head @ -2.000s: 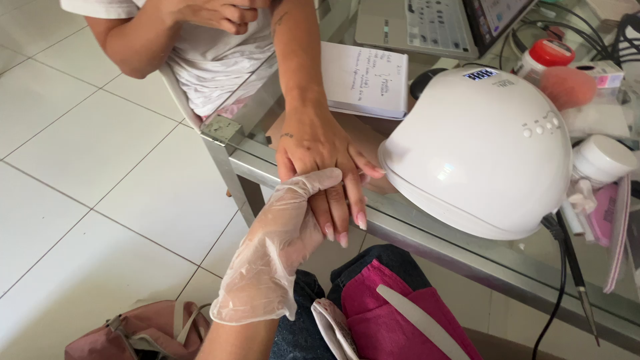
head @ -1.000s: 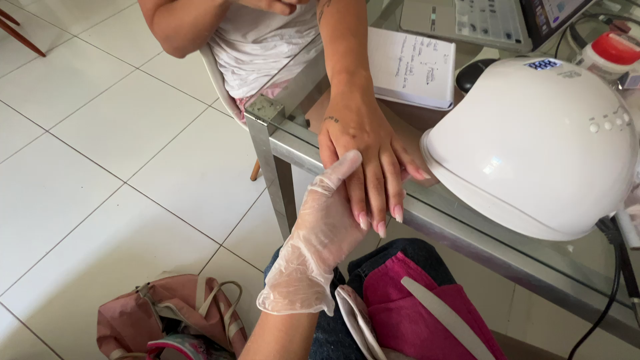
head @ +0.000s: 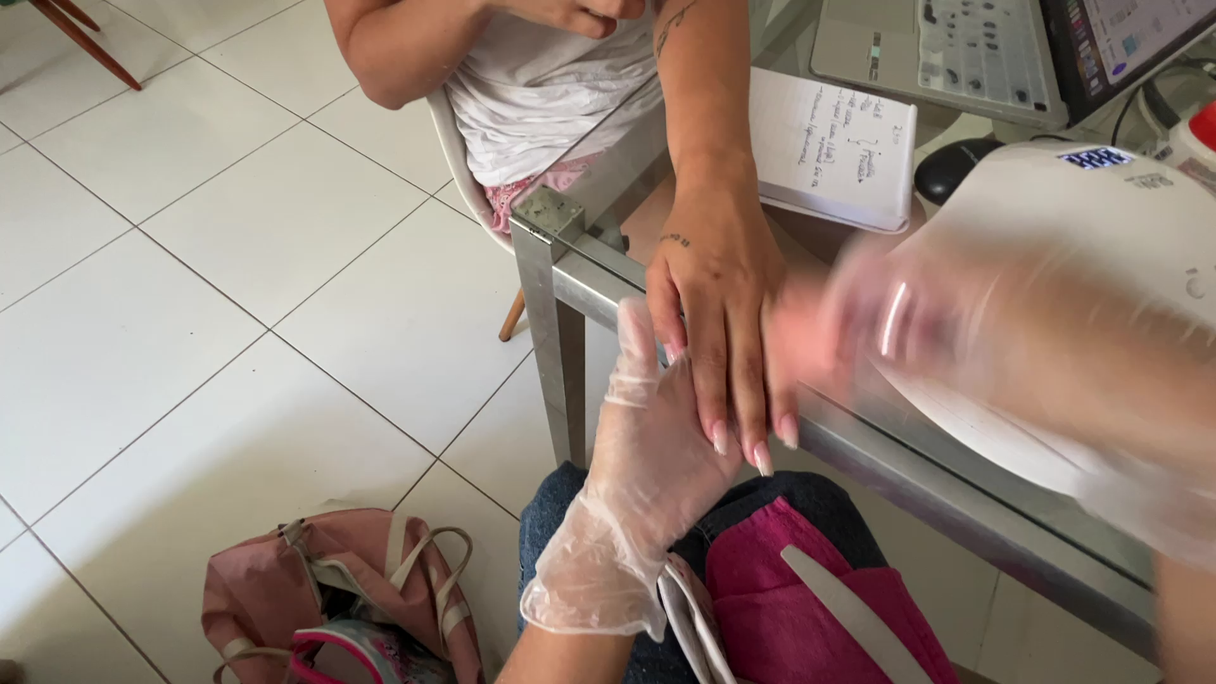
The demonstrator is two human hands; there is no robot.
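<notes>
My left hand, in a clear glove, lies palm up under the fingers of another person's hand; its thumb stands up apart from them. Those fingers point toward me and have long, pale pink nails. My right hand, also gloved and strongly blurred by motion, holds a soft salmon-pink thing, seemingly a brush, beside the person's outer fingers. Behind my right hand is a white dome-shaped nail lamp, partly covered by it.
A glass table with a metal frame bears an open notebook, a black mouse and a laptop. A magenta cloth with a pale strip lies on my lap. An open pink bag stands on the tiled floor.
My right hand has come in from the right with the salmon-pink thing, which lay on the table two seconds ago. My left thumb has lifted off the person's fingers.
</notes>
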